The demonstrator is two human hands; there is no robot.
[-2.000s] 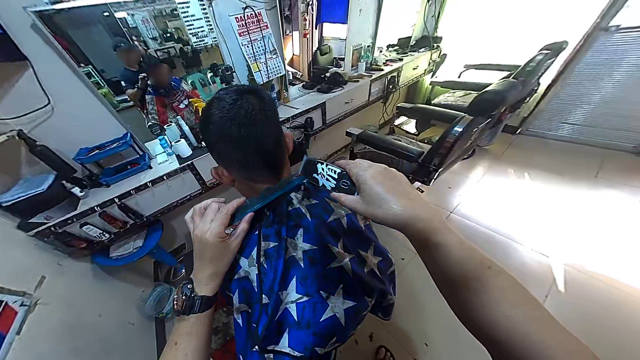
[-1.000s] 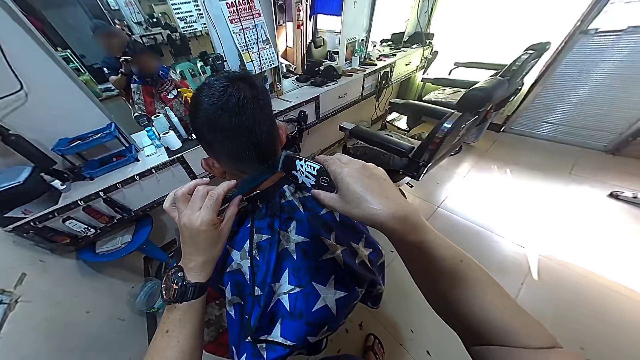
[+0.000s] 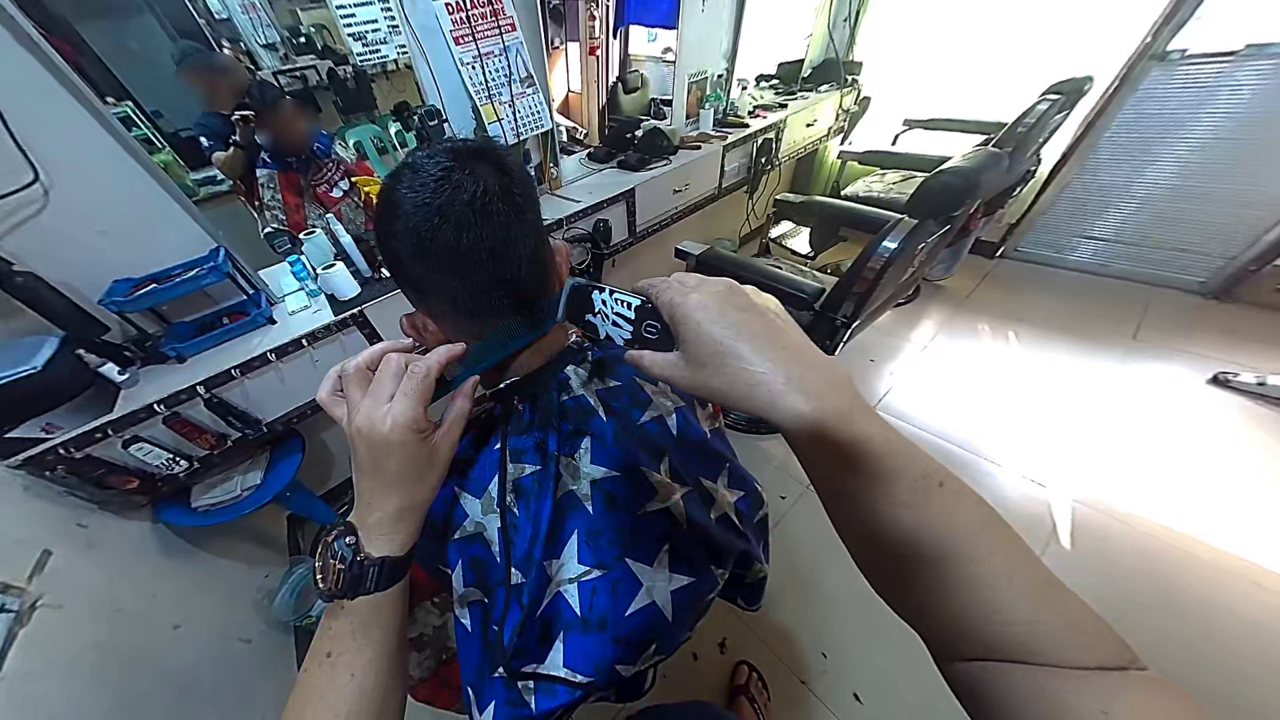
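Observation:
A seated person's dark-haired head (image 3: pixel 460 230) is seen from behind, above a blue barber cape (image 3: pixel 590 510) with white stars. My left hand (image 3: pixel 395 420) pinches the near end of a blue-green comb (image 3: pixel 500 345) that lies across the nape. In my right hand (image 3: pixel 740 340) is a black hair clipper (image 3: pixel 610 318) with white lettering, its head end at the comb's right end beside the neck. The clipper's blade is hard to make out. A dark wristwatch (image 3: pixel 350 562) is on my left wrist.
A counter (image 3: pixel 660 185) with bottles and tools runs along the mirrored wall. Blue trays (image 3: pixel 215 328) sit at its left part, above a blue stool (image 3: pixel 275 485). Black barber chairs (image 3: pixel 900 240) stand at the right. A sandaled foot (image 3: pixel 748 690) shows on the floor below.
My left hand's fingers have gathered more closely on the comb's end than two seconds ago. The clipper stays in my right hand at the comb's right part. The view has shifted somewhat.

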